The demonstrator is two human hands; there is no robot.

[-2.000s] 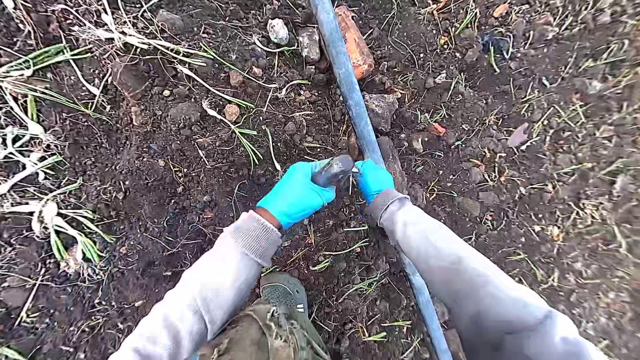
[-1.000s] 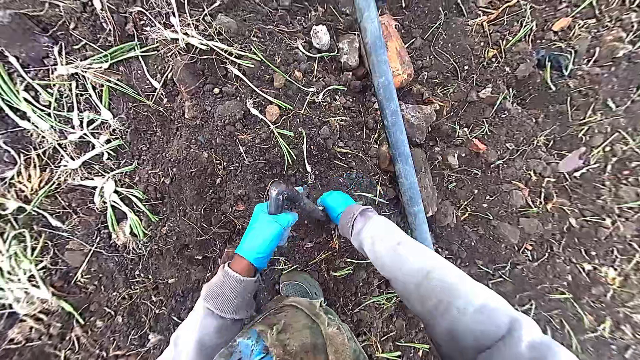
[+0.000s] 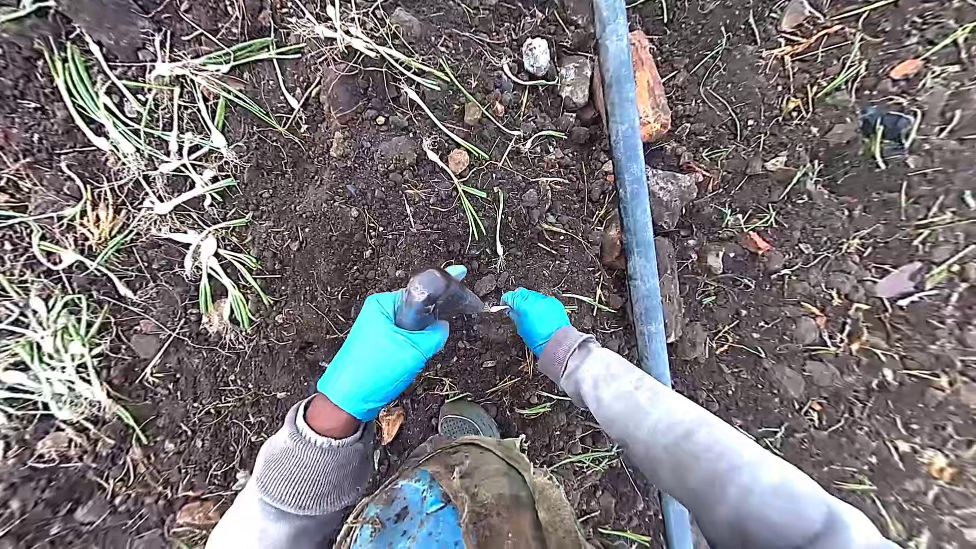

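Observation:
My left hand (image 3: 385,347), in a blue glove, grips a dark curved hand tool (image 3: 436,299), whose blunt end points up at me; its lower part tapers toward the right. Beside its tip, my gloved right hand (image 3: 536,316) pinches a small pale bulb or stem (image 3: 497,309) between fingers and thumb. Just above the hands, a thin white-stemmed seedling (image 3: 499,225) and a green-leaved bulb plant (image 3: 457,187) lie on the dark soil. Many uprooted bulb plants with green leaves (image 3: 179,137) are strewn at the left.
A grey-blue pipe (image 3: 637,206) runs lengthwise right of my hands, passing under my right forearm. Stones and an orange-brown brick piece (image 3: 648,88) lie along it. My shoe (image 3: 467,419) and muddy trouser knee (image 3: 457,503) are below. A white stone (image 3: 536,56) lies farther up.
Two seconds ago my right hand was against the pipe; now it is left of it. Since one second ago, the tool in my left hand has turned, its tip now pointing right.

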